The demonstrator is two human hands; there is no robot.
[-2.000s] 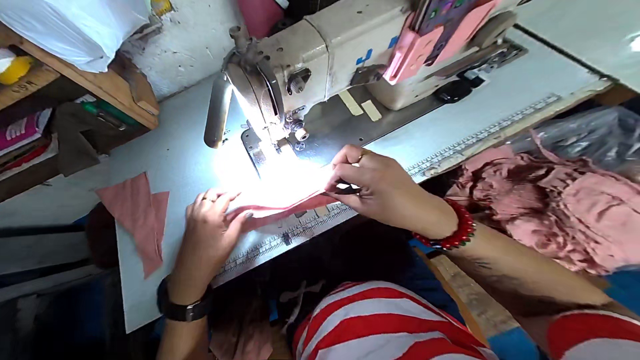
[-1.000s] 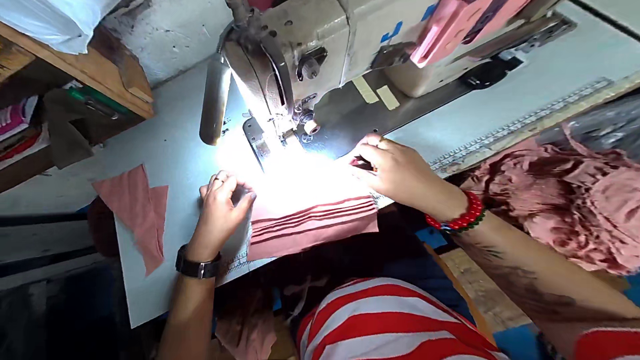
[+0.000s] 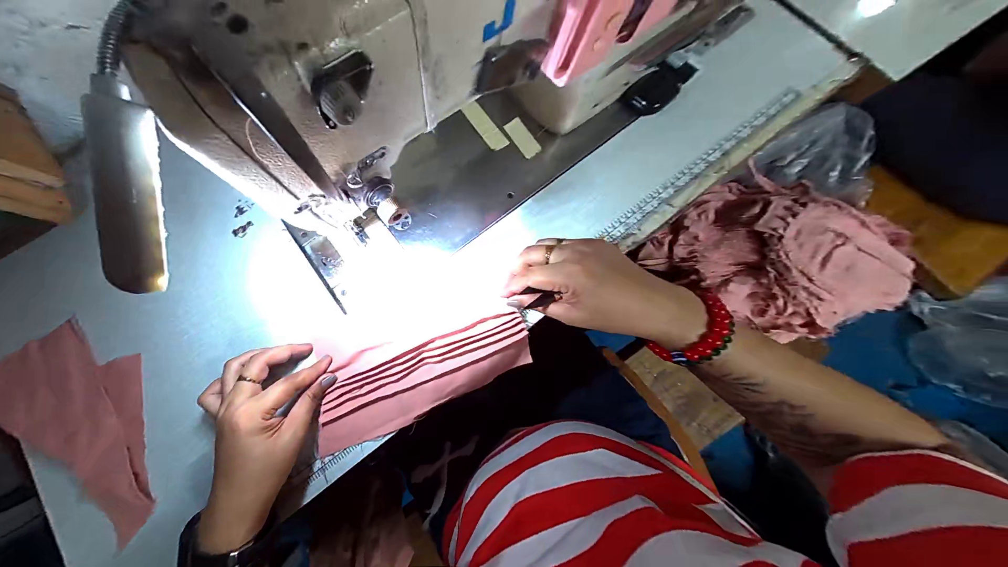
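Note:
A pink fabric piece with several parallel dark-edged tucks (image 3: 425,370) lies at the table's front edge, below the sewing machine's needle area (image 3: 370,228). My left hand (image 3: 264,417) pinches its left edge between thumb and forefinger. At its upper right corner is my right hand (image 3: 598,287), fingers curled around a small dark tool whose kind I cannot tell; whether those fingers also grip the cloth is unclear. Strong lamp glare washes out the upper part of the fabric and the presser foot.
A lamp (image 3: 126,189) hangs beside the machine head (image 3: 276,79). Pink cloth scraps (image 3: 87,425) lie at the left. Gathered pink fabric (image 3: 795,252) is heaped at the right, near clear plastic bags (image 3: 827,146). A measuring tape (image 3: 701,165) runs along the table edge.
Two seconds ago the fabric was a narrow folded strip between both hands; it now lies spread with its tucks showing. The view has come closer to the machine.

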